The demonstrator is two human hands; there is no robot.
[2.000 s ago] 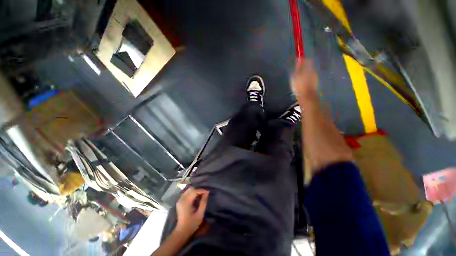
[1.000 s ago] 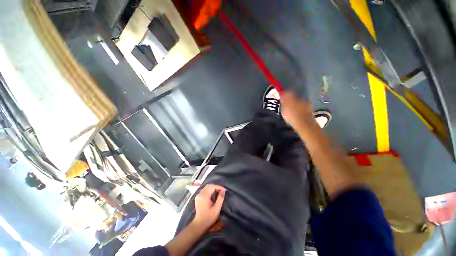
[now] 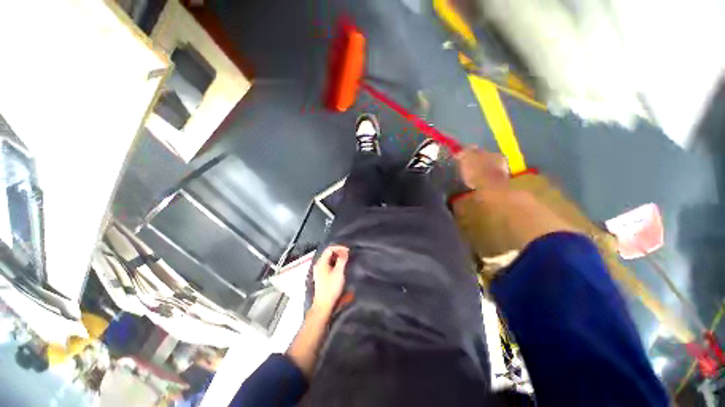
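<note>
The broom [image 3: 347, 71] is on the grey floor ahead of my feet, its orange head and red bristles slightly blurred. Its red handle runs back to my right hand [image 3: 483, 168], which is closed around it. My left hand [image 3: 330, 274] rests against the front of my dark apron, its fingers curled; I see nothing held in it. The long-handled dustpan [image 3: 638, 231] is at the right, with a pale pink pan, a wooden stick and a red grip, away from both hands.
A large carton with red tape [image 3: 548, 199] is at my right. A yellow line [image 3: 498, 123] crosses the floor. A metal rack [image 3: 215, 215] and piled pale sheets [image 3: 151, 278] are at the left. A white worktable [image 3: 71, 103] is at the upper left. A blurred pale mass fills the upper right.
The broom head has come into fuller view ahead of my feet. The view has shifted, with more of the white table and the dustpan's stick and red grip showing. My left hand stays at the apron.
</note>
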